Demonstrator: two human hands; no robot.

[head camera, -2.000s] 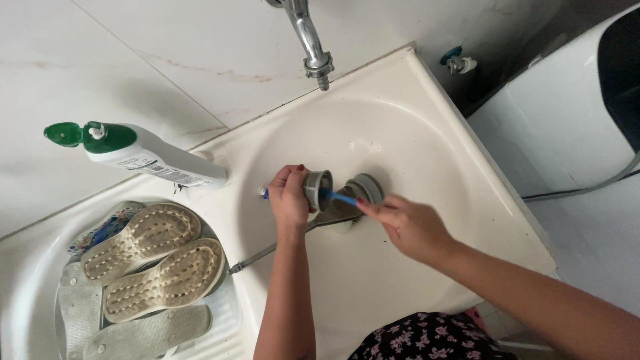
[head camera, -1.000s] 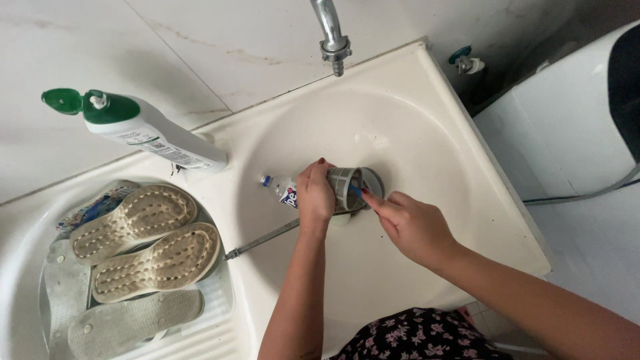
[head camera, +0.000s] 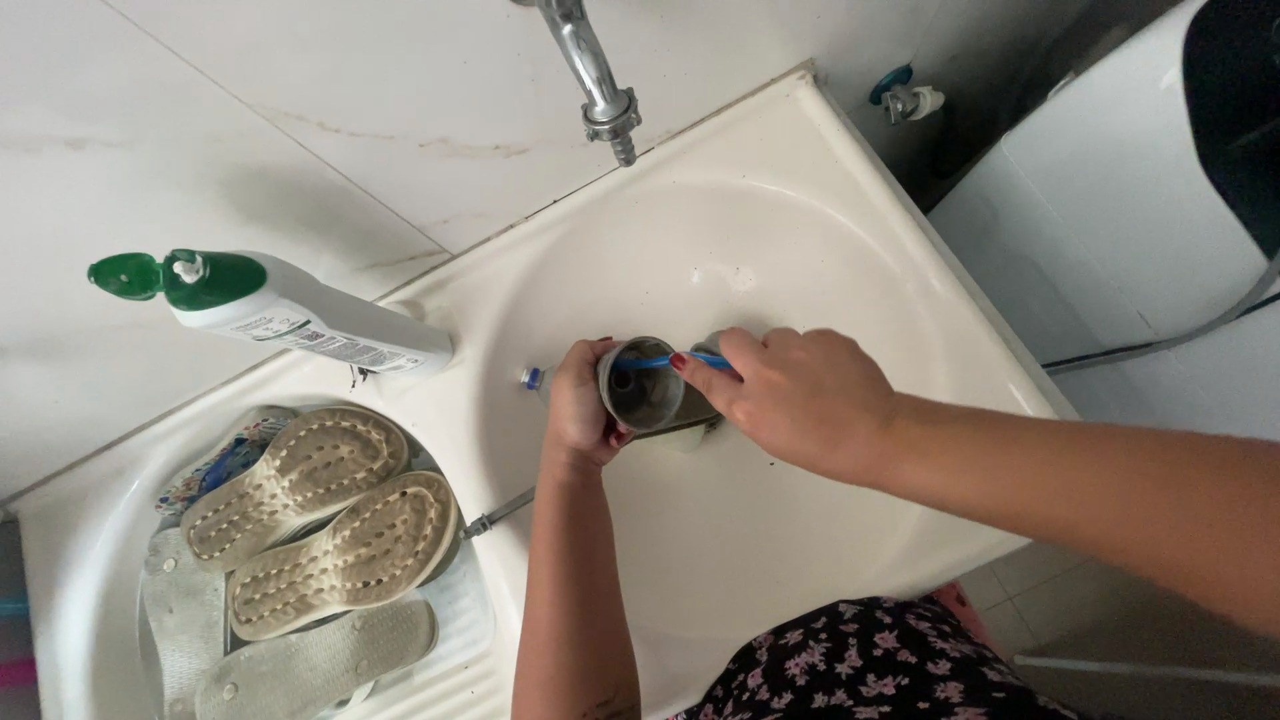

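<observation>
My left hand (head camera: 580, 405) grips a grey cylindrical cup-like part (head camera: 645, 385), its open mouth turned up toward me. In my right hand (head camera: 800, 395) is a thin blue handle (head camera: 650, 361) that reaches across into the cup's mouth; its far end is hard to make out. Behind my hands, another greyish piece (head camera: 700, 400) lies low in the basin, partly hidden. A clear plastic bottle with a blue cap (head camera: 532, 378) lies beside my left hand, mostly covered by it. A thin metal rod or tube (head camera: 505, 510) runs under my left forearm.
The cream sink (head camera: 760, 540) surrounds my hands, below a metal faucet (head camera: 608, 110). A white bottle with an open green cap (head camera: 320, 310) stands on the ledge. Several sandals (head camera: 320, 550) fill the left basin. A wall valve (head camera: 905, 98) and a white appliance (head camera: 1090, 190) are at right.
The cup in my left hand has turned so that its mouth now faces up toward me. My right hand still holds the blue handle at it. The bottle's label, seen a second ago, is now covered.
</observation>
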